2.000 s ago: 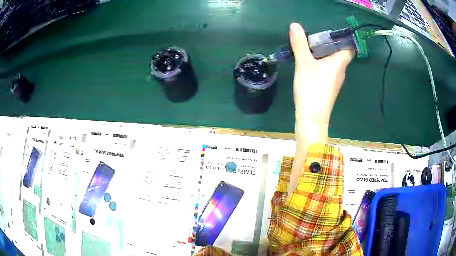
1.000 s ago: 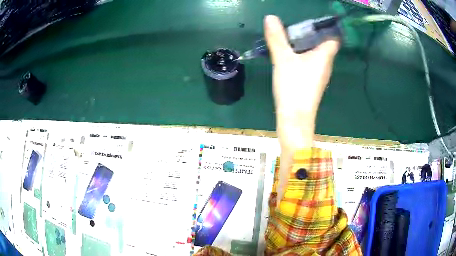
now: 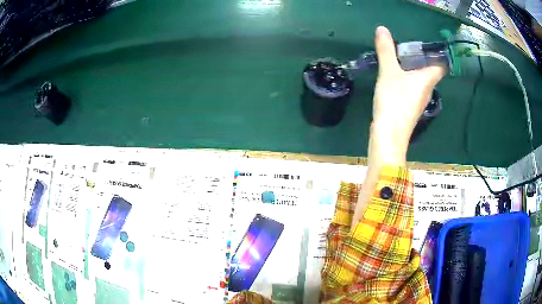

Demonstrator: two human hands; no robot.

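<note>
My right hand (image 3: pixel 399 89) is closed around a dispensing syringe (image 3: pixel 421 55) that points left. Its thin tip is at the open, shiny top of a black cylindrical housing (image 3: pixel 326 104), which stands on the green belt. A second black housing (image 3: pixel 432 108) stands to the right, partly hidden behind my right hand. A third, smaller-looking one (image 3: pixel 53 104) is at the far left of the belt. A green adapter (image 3: pixel 454 53) is at the syringe's rear. My left hand is out of view; only a bit of plaid sleeve shows at the bottom edge.
The dark green conveyor belt (image 3: pixel 196 89) runs across the view. A pale air hose (image 3: pixel 523 89) and a thin black cable (image 3: pixel 469 130) curve down at right. Printed packaging sheets (image 3: pixel 184 208) cover the near ledge. A blue bin (image 3: pixel 505 237) with long black parts (image 3: pixel 456 261) is at lower right.
My right hand and the syringe have moved right from a second ago. The far-left housing has shifted right along the belt. A housing now shows to the right behind my hand.
</note>
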